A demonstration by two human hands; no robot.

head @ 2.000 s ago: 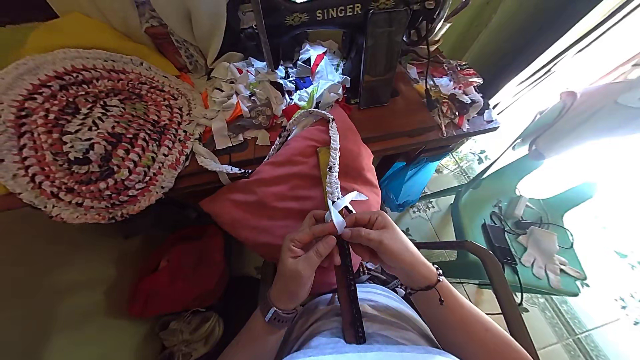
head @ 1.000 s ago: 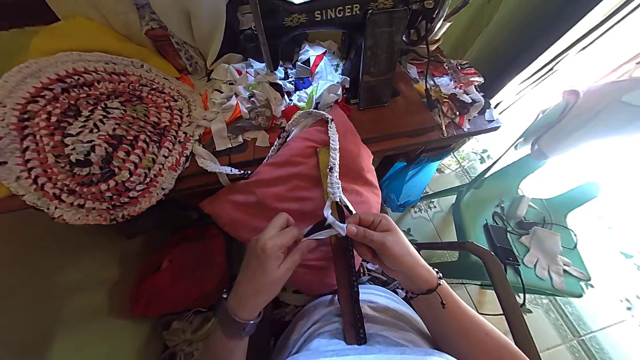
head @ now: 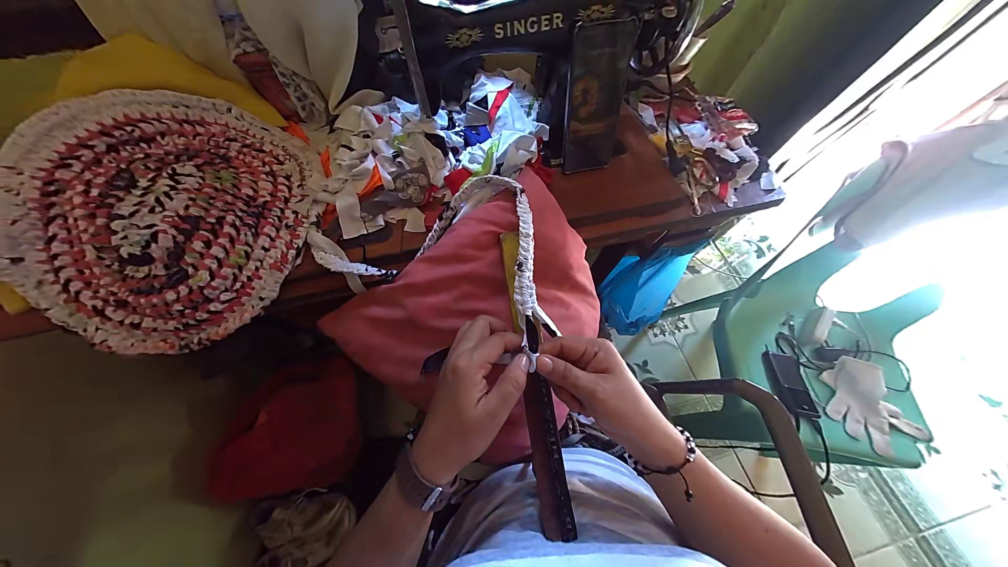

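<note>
My left hand (head: 476, 394) and my right hand (head: 598, 382) meet at the lower end of a braided fabric cord (head: 525, 260), fingertips closed on its white fabric strips (head: 531, 358). A dark strip sticks out to the left behind my left hand. The cord lies over a coral-red cushion (head: 457, 291), along a long dark flat bar (head: 551, 465) with a yellowish upper end, and runs back toward the table. At the left, a round rug of braided rag strips (head: 157, 220) hangs over the table's edge.
A black Singer sewing machine (head: 512, 35) stands on the wooden table (head: 614, 189), with a smartphone (head: 600, 94) leaning on it. Fabric scraps (head: 402, 150) lie around it. At the right, a green plastic chair (head: 740, 339) holds a glove (head: 862, 398) and power adapters (head: 790, 383).
My left hand, a little apart to the left one second ago, is now close against my right hand at the strips. A white loop seen there earlier is now small between my fingertips.
</note>
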